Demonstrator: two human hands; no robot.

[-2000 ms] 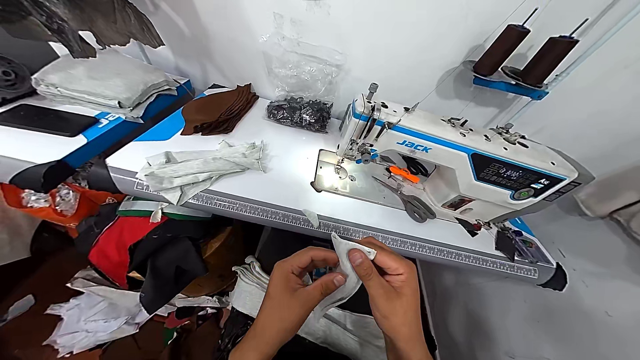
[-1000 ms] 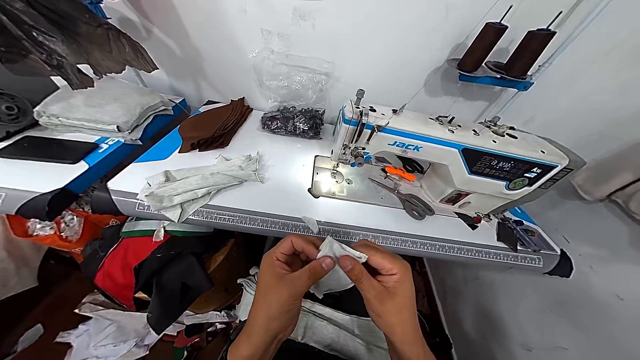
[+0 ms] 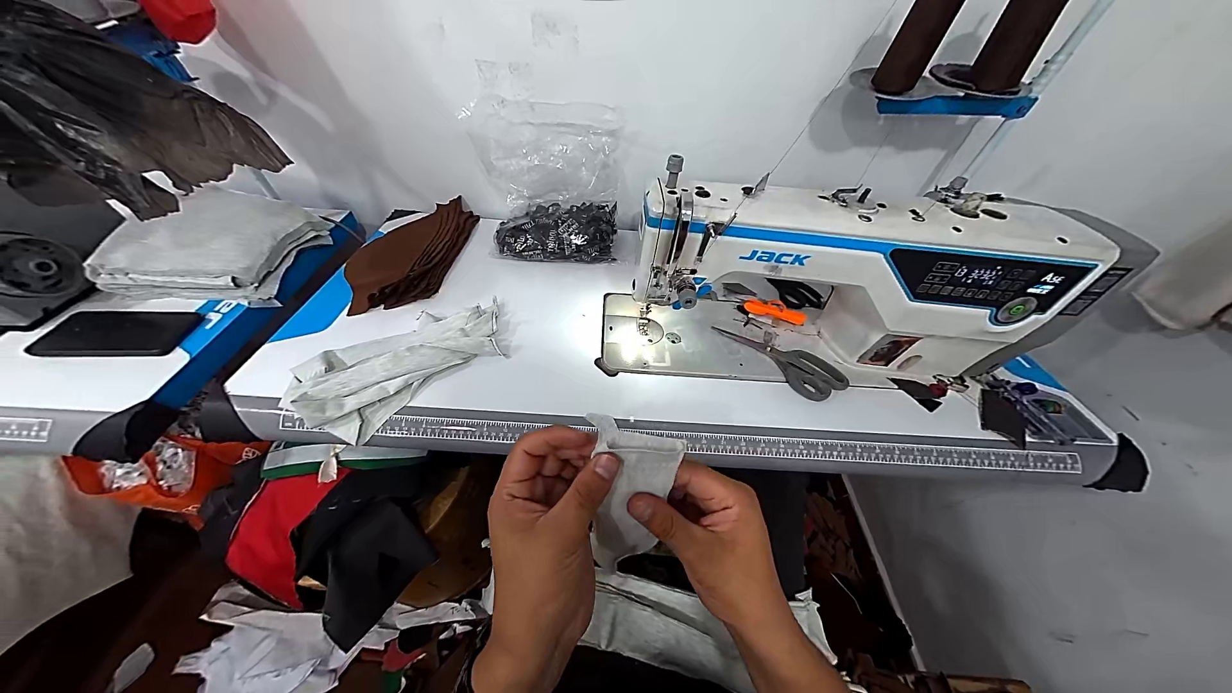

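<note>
A small piece of light grey fabric [image 3: 639,491] is stretched between my two hands, just off the front edge of the sewing table. My left hand [image 3: 553,510] pinches its upper left side between thumb and fingers. On the right side, my right hand [image 3: 707,529] grips the same piece, with the thumb on its face. More light grey fabric [image 3: 664,626] lies below the hands, over my lap. Behind them stands a white Jack sewing machine [image 3: 866,250], its lamp lighting the needle plate [image 3: 626,337].
Grey-handled scissors [image 3: 804,371] and an orange tool [image 3: 775,311] lie by the machine. Further left are folded grey fabric [image 3: 395,371], brown fabric pieces [image 3: 409,255], a plastic bag of black labels [image 3: 558,231] and a black phone-like object [image 3: 114,333]. Cloth scraps [image 3: 279,529] lie below the table.
The small fabric piece, bunched between my fingertips a second ago, is now opened out flatter and hangs down between my hands. Both hands still hold it.
</note>
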